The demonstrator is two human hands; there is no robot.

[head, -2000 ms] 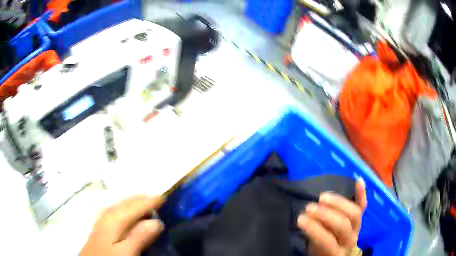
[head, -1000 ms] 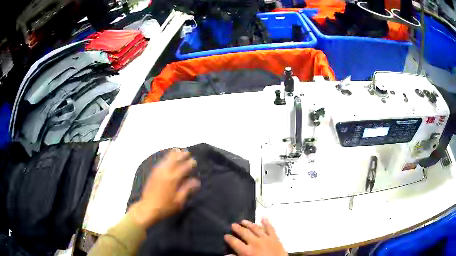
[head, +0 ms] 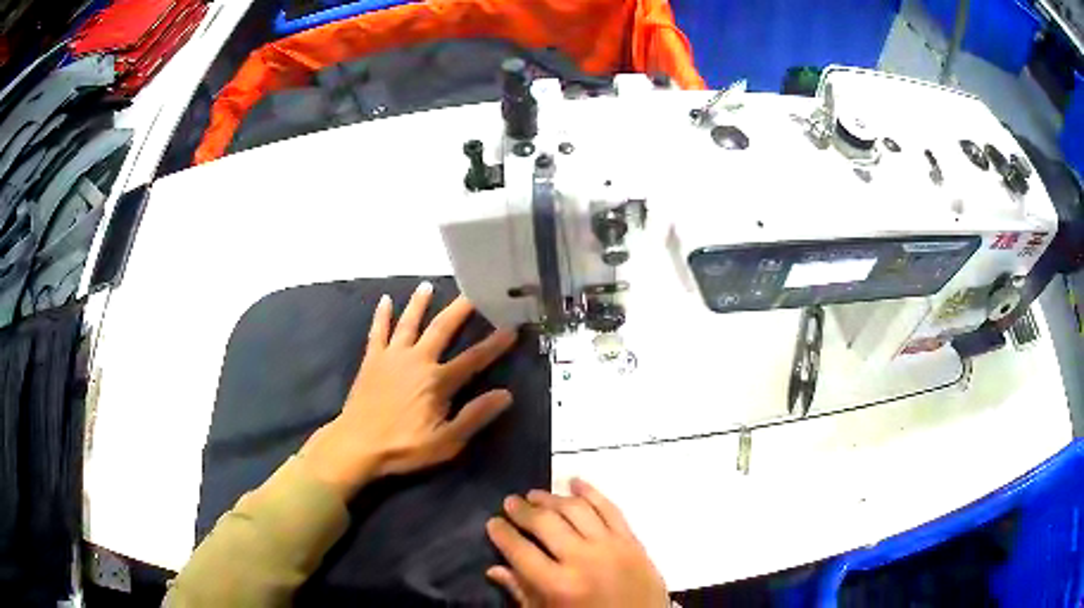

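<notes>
A black bag panel [head: 285, 392] with a rounded far left corner lies flat on the white sewing table. Its right edge runs toward me from beneath the needle area of the white sewing machine [head: 642, 178]. My left hand [head: 416, 398] lies spread on the panel, fingertips near the far edge and close to the presser foot [head: 549, 342]. My right hand [head: 583, 552] rests on the panel's near right edge, fingers slightly bent and partly over the white table. The needle tip is too small to make out.
Thread snips [head: 805, 362] lie on the machine bed below the lit control panel [head: 832, 273]. Stacked black panels [head: 38, 451] and grey cut pieces [head: 60, 178] are at left, red pieces [head: 137, 36] beyond. An orange-lined bin [head: 440, 30] stands behind; a blue bin [head: 951, 517] is near right.
The view swung from the blue bin to the table. Since one second ago, the panel lies flatter with its edge at the needle area, and my left hand has spread open on it.
</notes>
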